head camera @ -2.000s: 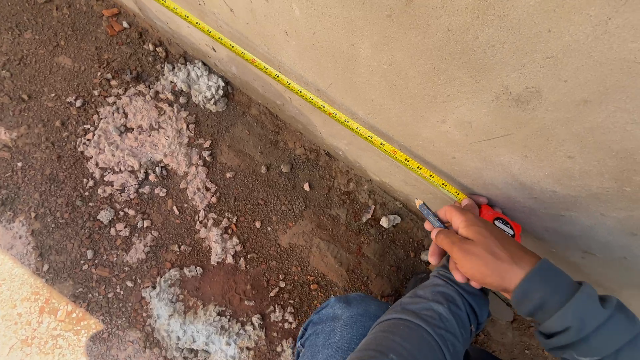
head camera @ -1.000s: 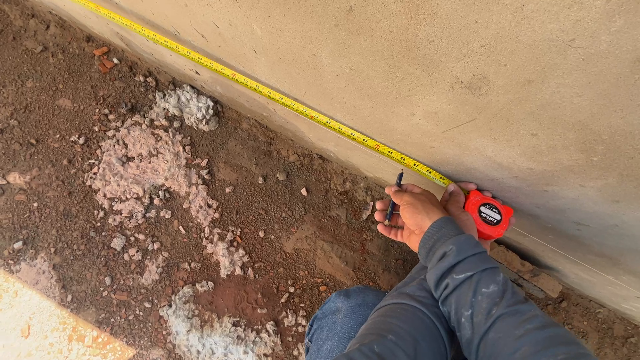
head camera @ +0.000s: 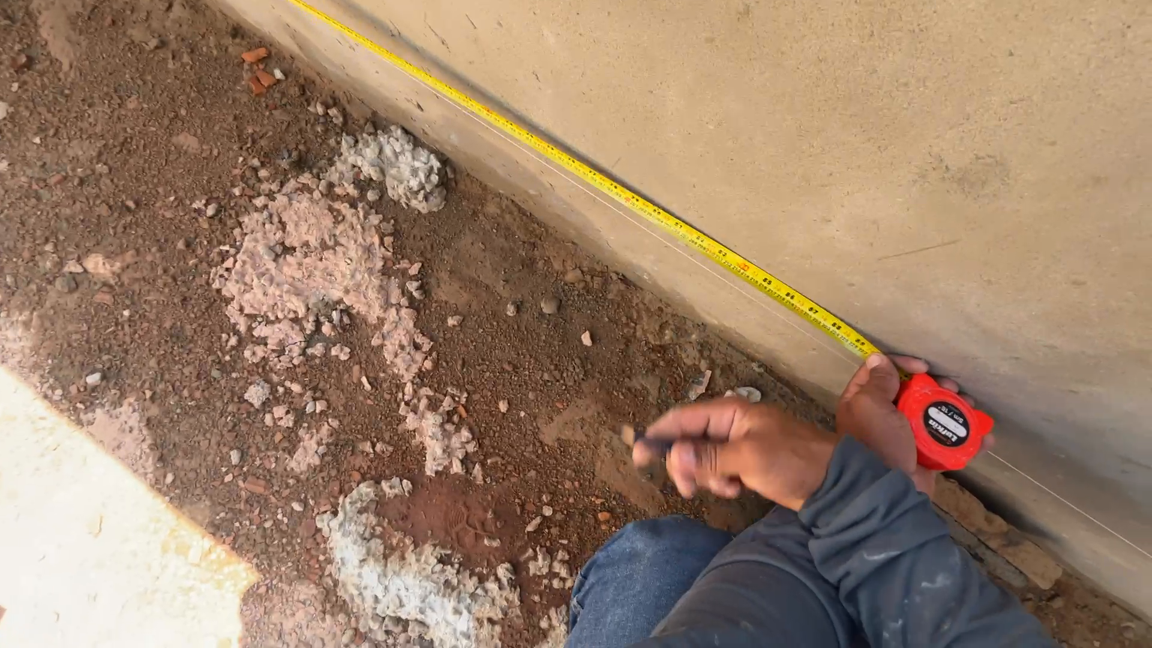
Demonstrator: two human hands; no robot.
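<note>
My left hand grips the red Lufkin tape measure case against the wall, with its thumb by the mouth of the case. The yellow tape blade runs from there along the wall to the top left. My right forearm crosses over the left one. A dark pencil with a pale tip is between the fingers of my right hand, which is left of the case, over the dirt and blurred.
A plastered wall bears a thin pale line near its base. Rubble and pale mortar lumps lie on the dirt. My jeans-clad knee is below, and a sunlit slab is at lower left.
My right hand, with the pencil, has moved away from the blade and my left hand, out over the dirt. The red case, partly covered at first, now shows more fully.
</note>
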